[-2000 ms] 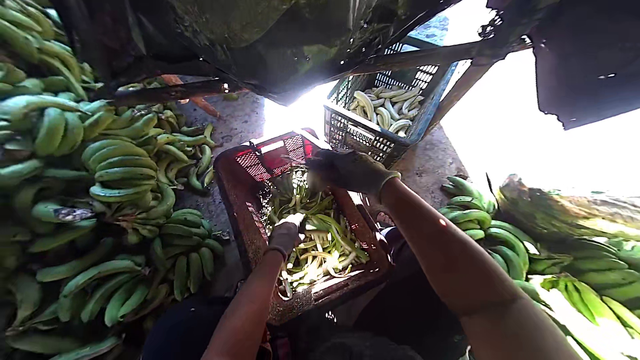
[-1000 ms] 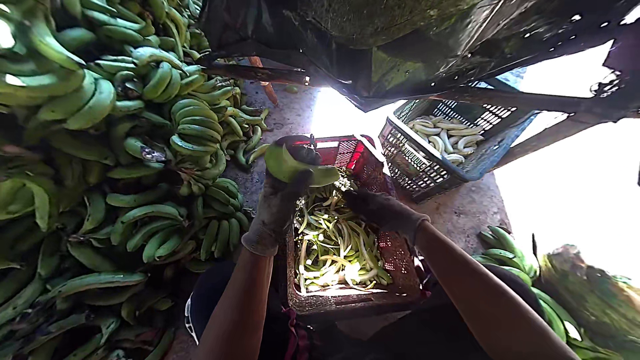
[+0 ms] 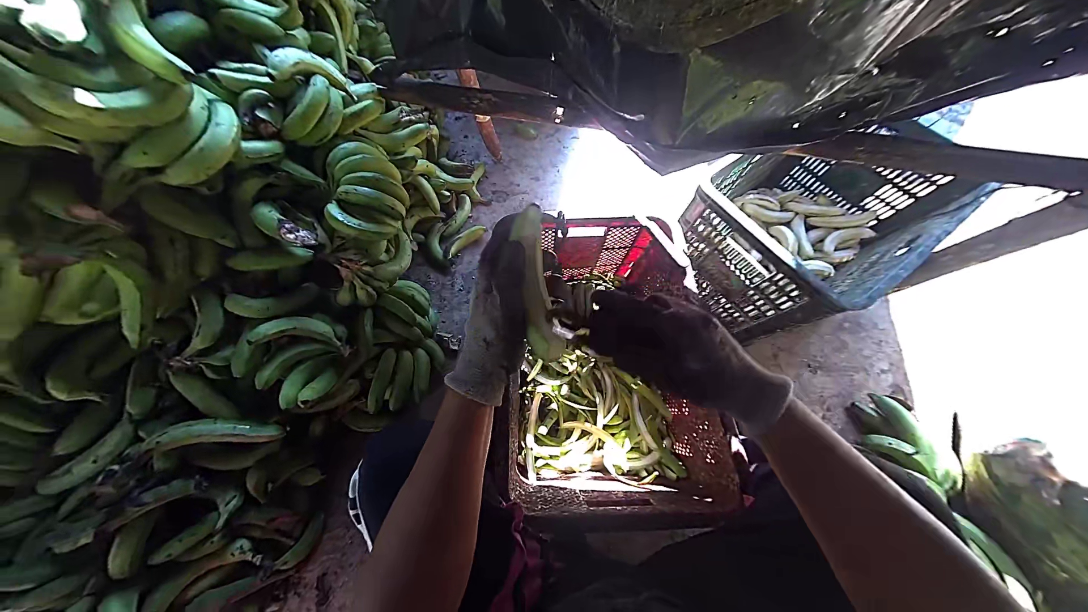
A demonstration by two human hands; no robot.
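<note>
In a grey work glove, my left hand (image 3: 501, 297) grips a green plantain (image 3: 533, 280), held nearly upright over a red plastic crate (image 3: 625, 501). My right hand (image 3: 671, 340), also gloved, is at the plantain's right side with its fingers curled; a small object shows at its fingertips, too dark to name, and whether the hand grips it is unclear. Below both hands, green and pale strips of peel (image 3: 595, 416) fill the crate. Beyond, at the right, peeled plantains (image 3: 807, 225) lie in a blue-green plastic crate (image 3: 739, 272).
A large heap of green plantains (image 3: 365, 195) covers the left side. More green plantains (image 3: 901, 433) lie at the right edge beside a stalk. Dark plastic sheeting (image 3: 646, 93) hangs over wooden poles (image 3: 952, 161) at the top. Concrete floor (image 3: 527, 178) shows between the heap and crates.
Two seconds ago my left hand was low over the peels; it then came up with a green plantain. Since one second ago the plantain has turned from lying across to nearly upright. The view has shifted.
</note>
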